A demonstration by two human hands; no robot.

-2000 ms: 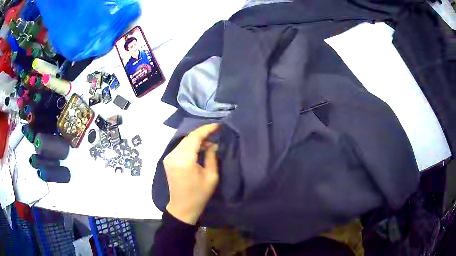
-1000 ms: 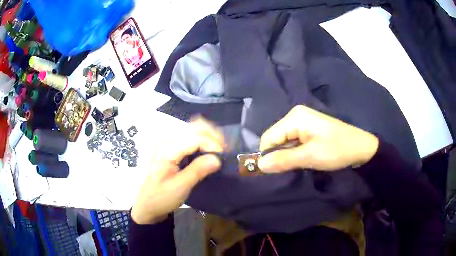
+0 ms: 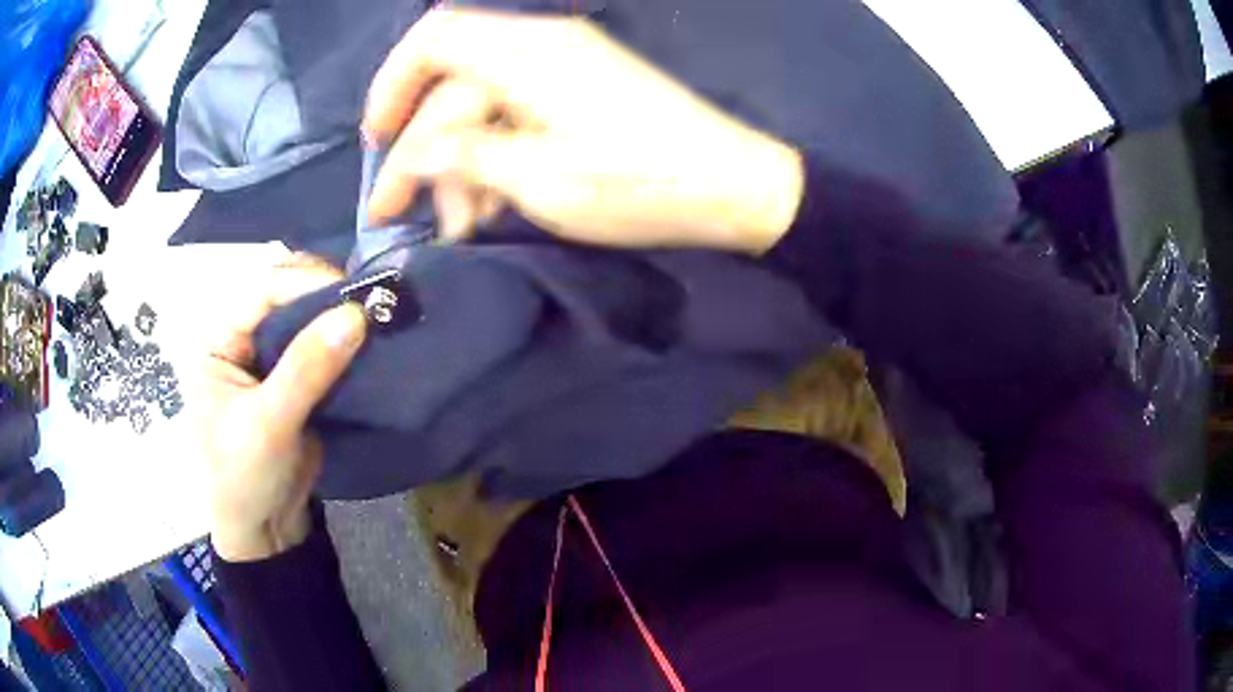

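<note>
The dark navy coat (image 3: 500, 365) lies over the table edge and my lap, its shiny grey lining (image 3: 241, 102) showing at upper left. A small silvery metal fastener (image 3: 383, 304) sits on a dark piece at the coat's edge. My left hand (image 3: 277, 399) pinches the coat edge beside the fastener, thumb on top. My right hand (image 3: 554, 129) is above and right of it, blurred, fingers curled over the cloth; what its fingertips hold, if anything, is too blurred to tell. No needle or thread can be made out.
On the white table (image 3: 108, 534) at left lie a pile of silvery pieces (image 3: 125, 376), dark square pieces (image 3: 52, 223), a tin (image 3: 25, 331), dark spools (image 3: 27, 493) and a phone (image 3: 104, 119). A red cord (image 3: 609, 581) hangs at my front. Blue crates (image 3: 135, 629) stand below.
My right hand has come into view since the oldest frame, and has since risen away from the metal piece. My left hand now pinches beside that piece. The view has shifted right and down.
</note>
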